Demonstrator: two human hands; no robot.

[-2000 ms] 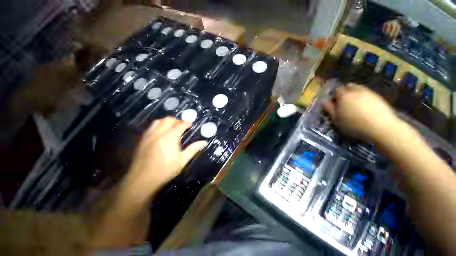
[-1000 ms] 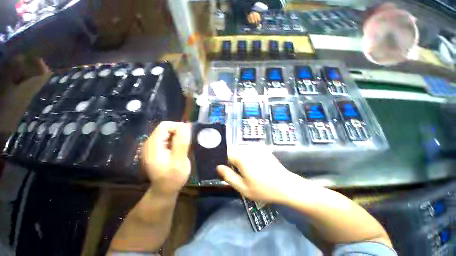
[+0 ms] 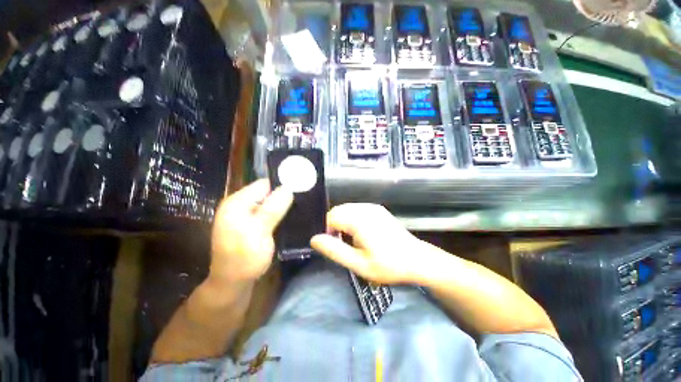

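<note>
My left hand [image 3: 245, 230] holds a black back cover [image 3: 300, 216] with a white round spot by its left edge. My right hand [image 3: 373, 242] touches the cover's lower right edge with its thumb and also holds a keypad phone [image 3: 371, 297], whose keys show below the palm. The phone's upper part is hidden by the hand. In front, a clear tray [image 3: 463, 176] holds two rows of keypad phones with blue screens. The cover's top end overlaps the tray's near left edge. A white slip [image 3: 304, 51] lies at the tray's upper left pocket.
A tall stack of black trays [image 3: 196, 160] with white-spotted slabs stands at left. More clear trays with phones [image 3: 575, 287] are stacked at lower right. A pink fan [image 3: 614, 9] shows at the top right edge, behind the green bench [image 3: 627, 138].
Since two seconds ago, my left hand has left the black trays and now holds a cover. In the last second the view has tilted down; both hands keep hold of the cover and phone.
</note>
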